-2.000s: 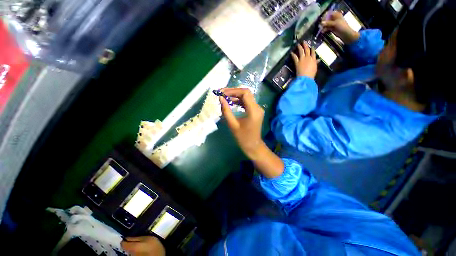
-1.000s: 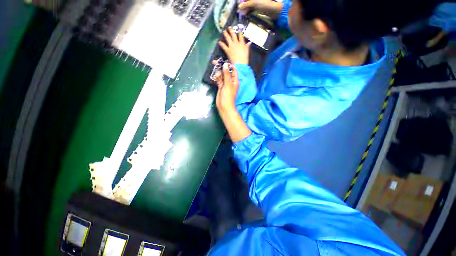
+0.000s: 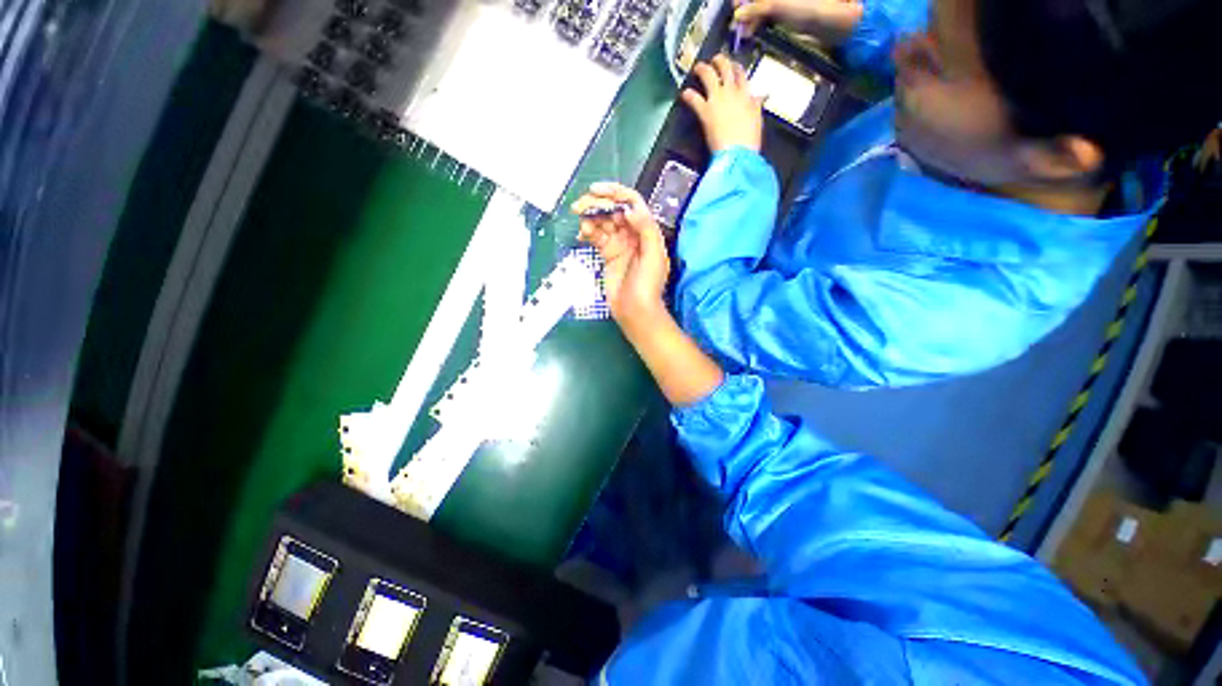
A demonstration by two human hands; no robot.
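Observation:
My right hand [image 3: 633, 261] is bare and raised over the green bench, with a small dark part [image 3: 604, 211] at its fingertips. The part is too small and blurred to identify. My left hand is out of the picture. A black tray [image 3: 436, 552] at the lower left holds phone units [image 3: 295, 591] with pale batteries inside; the lower ones are cut off by the picture's edge. Cream-white strips [image 3: 462, 426] lie between the tray and my right hand. A small sheet with a white dotted grid [image 3: 591, 294] lies beside my wrist.
A white sheet [image 3: 516, 101] with rows of dark parts lies at the top. A person in a blue smock [image 3: 858, 288] works close on the right at another black tray [image 3: 791, 150]. A pale curved edge [image 3: 201, 228] runs along the left.
My left hand, seen at the bottom two seconds ago, has left the picture. My right hand moved near the neighbour's tray, then drew back slightly, still holding something small. The view has shifted.

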